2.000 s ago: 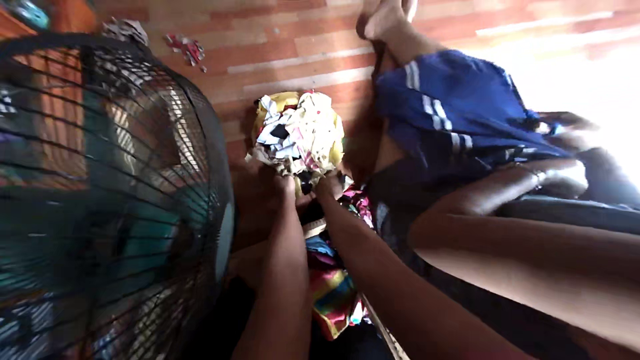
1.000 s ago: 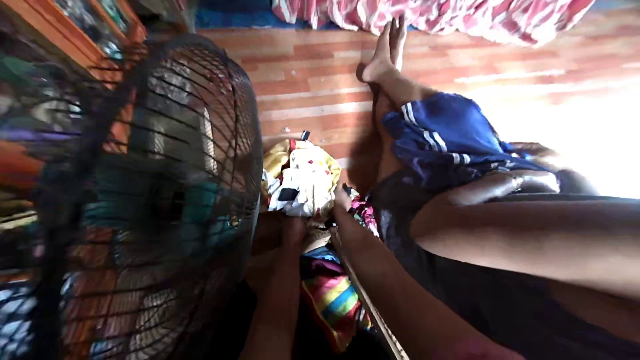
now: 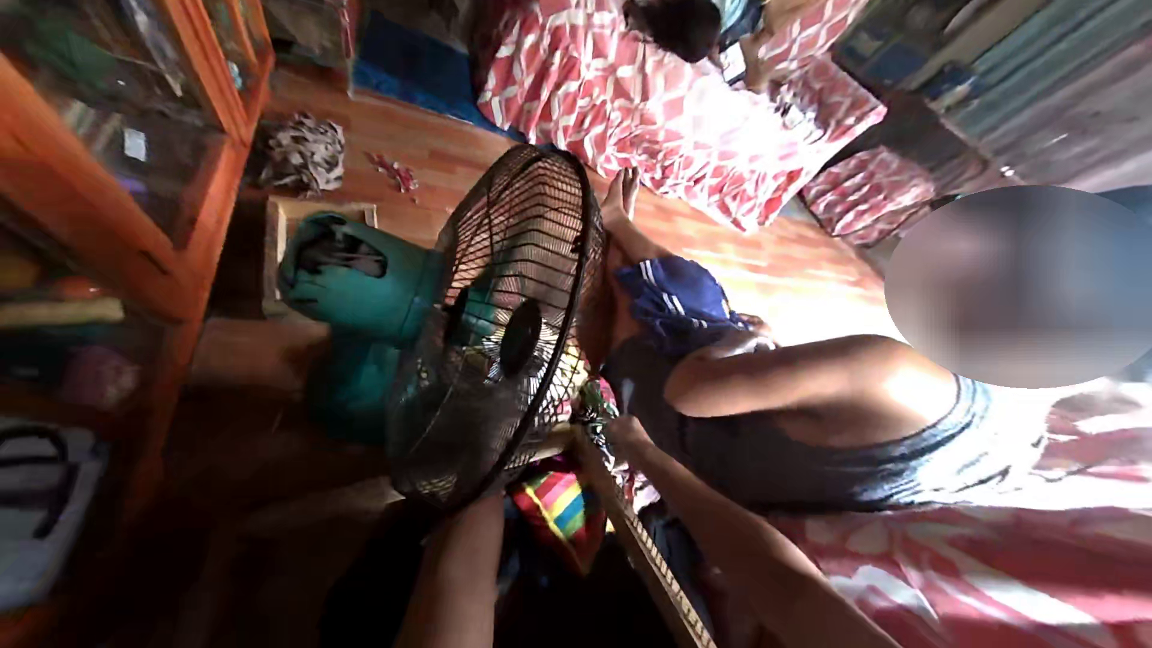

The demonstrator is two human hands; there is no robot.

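My right hand is low in the middle, at the dark patterned cloth; its fingers are blurred, and whether they grip the cloth cannot be told. My left forearm rises behind the caged electric fan, which hides my left hand. Through the cage a pale and yellow bundle of cloth shows in part. Between my forearms lies a striped multicoloured cloth, beside a long wooden strip that runs toward the bottom edge.
A seated person's bent leg and blue cloth with white stripes are at the right. Another person is on the red patterned bedding at the top. An orange wooden cabinet stands left; crumpled cloth lies on the floor.
The view has swung widely, and the fan now covers my left hand and most of the pale cloth bundle. My right hand has come away from that bundle.
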